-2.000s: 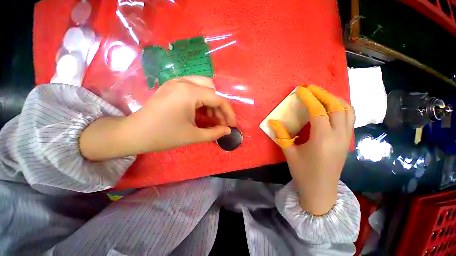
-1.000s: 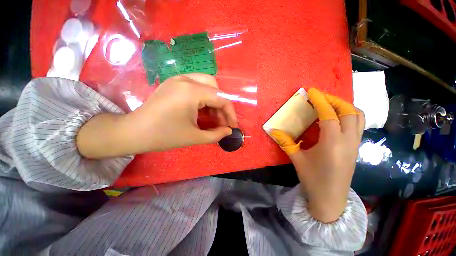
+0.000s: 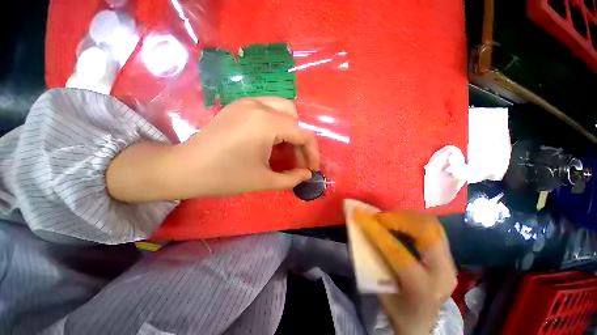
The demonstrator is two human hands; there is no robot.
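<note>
A coin-sized round dark part (image 3: 309,186) lies on the red work mat (image 3: 393,85) near its front edge. My left hand (image 3: 306,173) holds the part's upper edge between thumb and fingertips. My right hand (image 3: 406,252), with yellow-orange finger cots and slightly blurred, grips a cream plastic card (image 3: 368,255) over the mat's front edge and my lap, apart from the dark part. A soft white wiping cloth (image 3: 443,178) lies crumpled on the mat's right edge.
A green piece (image 3: 262,73) lies under clear film beyond my left hand. A backing strip with pale circles (image 3: 95,62) is at the mat's left. A folded white wipe (image 3: 488,144) and a clear bottle (image 3: 543,165) stand right. Red trays (image 3: 556,307) are at lower right.
My right hand has moved down toward me with the card, now tilted more upright. The white cloth it had covered now shows. My left hand stays at the dark part.
</note>
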